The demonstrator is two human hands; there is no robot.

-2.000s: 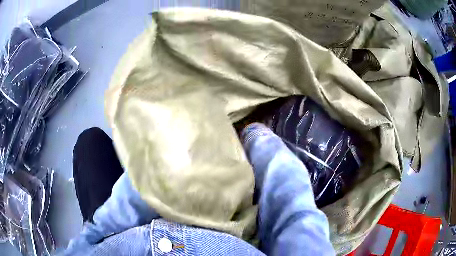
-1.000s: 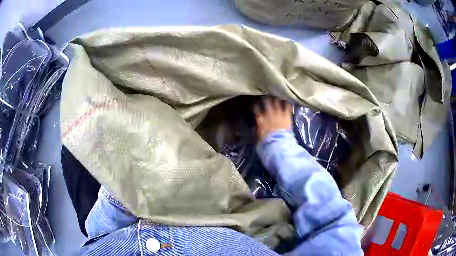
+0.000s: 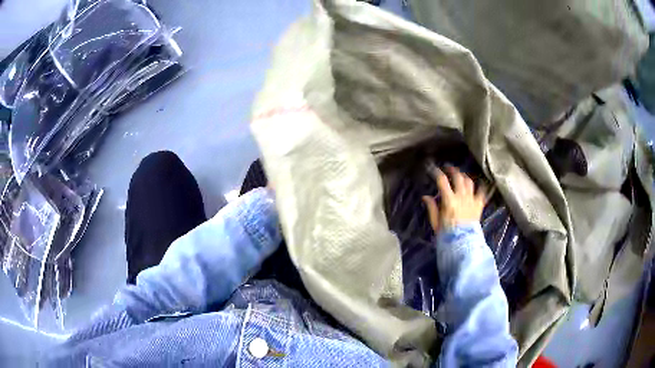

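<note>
An olive woven sack (image 3: 316,165) stands open in front of me, its wide floppy mouth facing up. Dark polybagged garments (image 3: 416,251) with shiny plastic lie inside it. My right hand (image 3: 457,200) is inside the mouth, fingers apart, over the dark bundles; it holds nothing that I can see. My left sleeve reaches to the sack's left side, and the left hand is hidden behind the sack wall, so its grip does not show.
Stacks of clear polybagged dark garments (image 3: 79,93) lie on the grey floor (image 3: 215,72) at left. A filled olive sack (image 3: 531,50) is at the upper right, with crumpled empty sacks (image 3: 603,201) below it. A sliver of red stool (image 3: 544,363) shows at the bottom right.
The sack's left side has moved right and stands more upright. My left sleeve has come into fuller view beside it. My right hand has moved right inside the sack. The view has shifted.
</note>
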